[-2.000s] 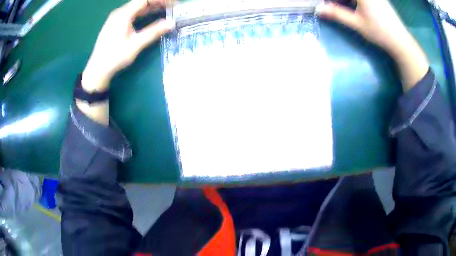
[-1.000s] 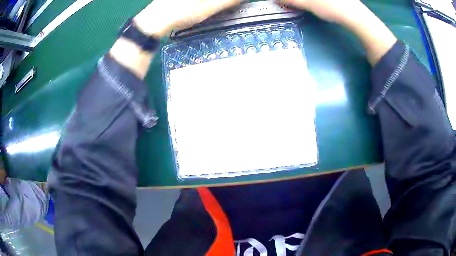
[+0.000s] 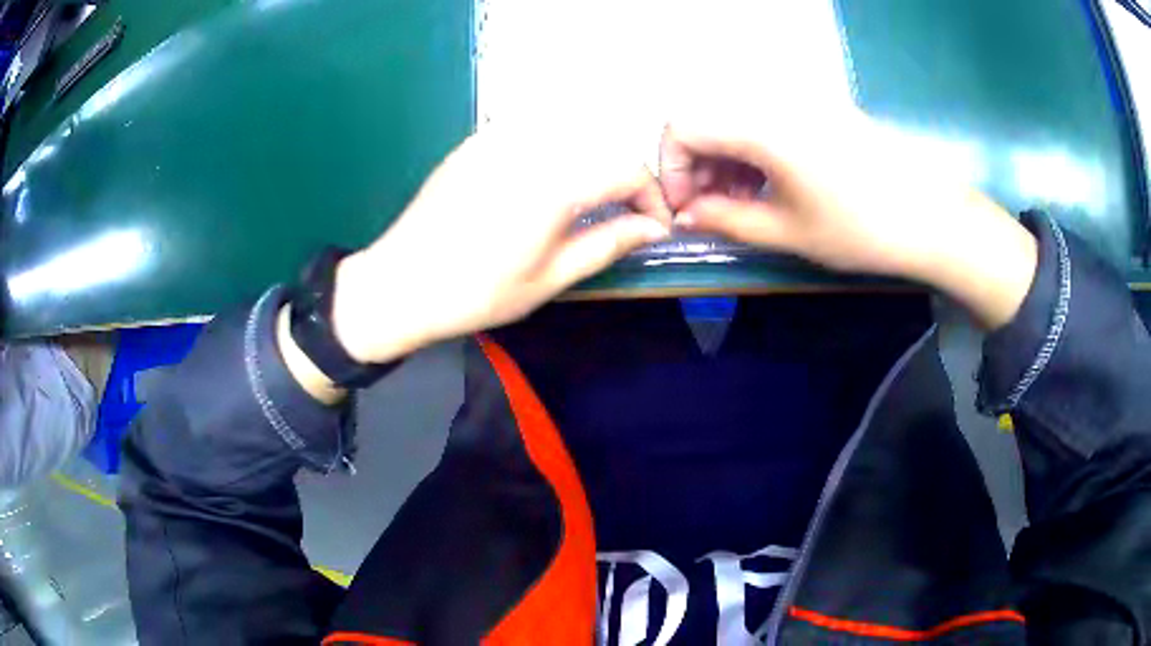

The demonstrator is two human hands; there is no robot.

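Observation:
The white sheet (image 3: 663,63) lies bright and blank in front of me, cut off by the top of the view. A shiny clear rim, apparently of the blister tray (image 3: 688,261), shows below my hands at the bench's near edge. My left hand (image 3: 505,221) and my right hand (image 3: 820,196) meet over it, fingertips touching. A thin, small part (image 3: 661,183) with a coppery glint shows between the fingertips, mostly hidden; its shape is unclear. The grey bar that was at the tray's far side is out of view.
The dark-green bench surface (image 3: 290,164) reflects bright light. A short-looking bar (image 3: 88,57) lies at the far left. A blue-edged strip runs along the right rim. Another person's grey sleeve (image 3: 44,410) and a blue object (image 3: 139,379) are at the lower left, beyond the bench edge.
Both hands have come from the bar at the tray's far side to the near edge and met at the fingertips. The view has shifted, with the sheet now higher in the picture.

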